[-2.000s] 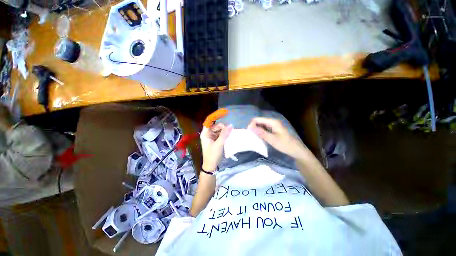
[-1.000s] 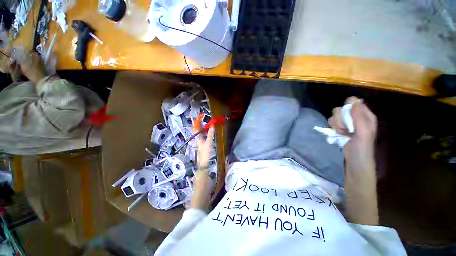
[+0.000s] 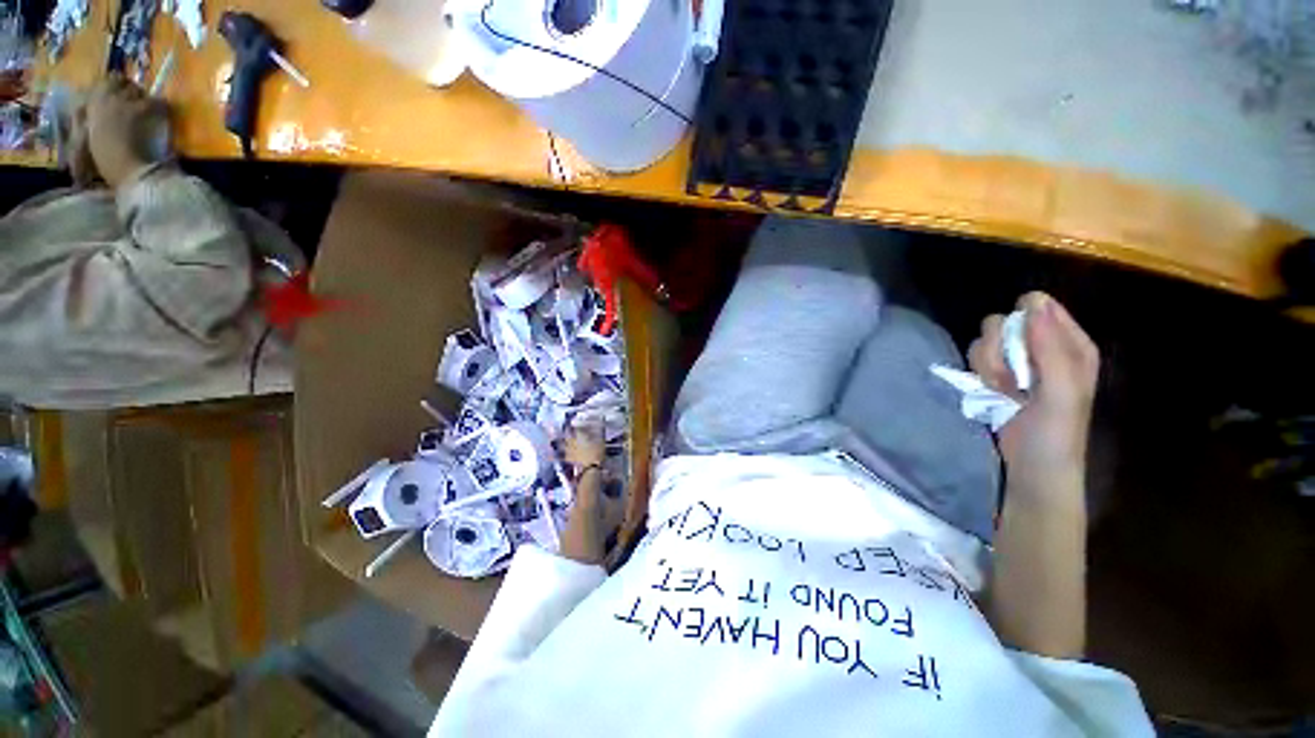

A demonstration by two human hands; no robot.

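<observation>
My right hand [image 3: 1050, 361] is raised to the right of my lap, closed around a limp white piece [image 3: 984, 399] that looks like cloth or tissue. My left hand [image 3: 584, 444] is down in the open carton [image 3: 375, 274] to the left of my lap, among white camera housings [image 3: 465, 536] with stick antennas. The hand is small and blurred, and its fingers are partly hidden among the housings, so I cannot tell whether it grips one.
A red item [image 3: 613, 267] is at the carton's edge. On the bench [image 3: 981, 188] above stand a large white housing [image 3: 613, 108], a black parts tray [image 3: 786, 94] and a small glue gun [image 3: 248, 79]. Another person's sleeve [image 3: 180, 224] is at the left.
My hands have parted from the white piece over my lap. My right hand has carried it right; my left hand has gone left and deeper into the carton. The view has shifted.
</observation>
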